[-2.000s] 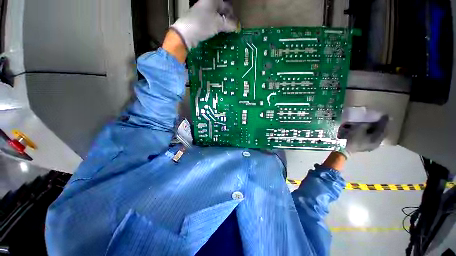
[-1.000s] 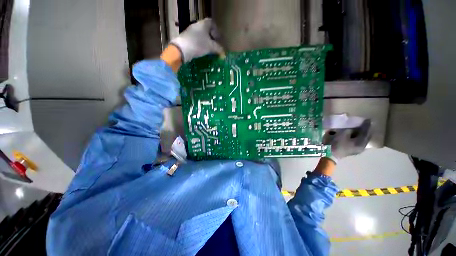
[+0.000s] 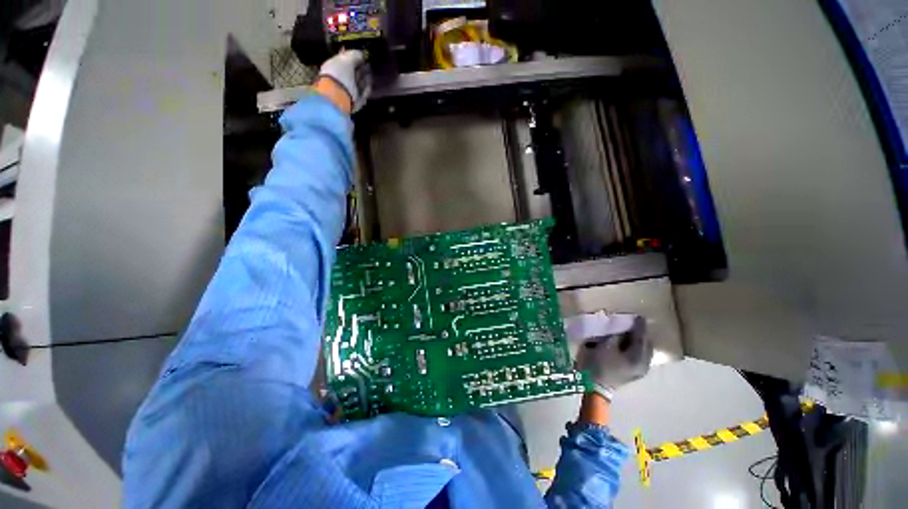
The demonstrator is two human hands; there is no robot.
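The green circuit board (image 3: 448, 328) is held flat in front of my body, its side with silvery pads and traces facing up. My gloved right hand (image 3: 617, 353) grips its lower right corner, with a pale strip (image 3: 600, 326) at the same hand. A small yellow piece (image 3: 394, 242) shows at the board's far edge. My gloved left hand (image 3: 346, 78) is off the board, stretched forward to the small control box (image 3: 355, 20) with lit buttons. Its fingertips are at the box's near edge; whether they touch it is unclear.
A grey metal rail (image 3: 478, 78) crosses the machine opening, with a yellow coil and white item (image 3: 473, 45) behind it. A blue glow is at the opening's right. A red and yellow knob (image 3: 17, 457) is at lower left. Yellow-black tape (image 3: 697, 440) marks the floor.
My left hand has let go of the board and reached forward to the control box. The board has shifted down and left in view, still in my right hand. The view has tilted further forward.
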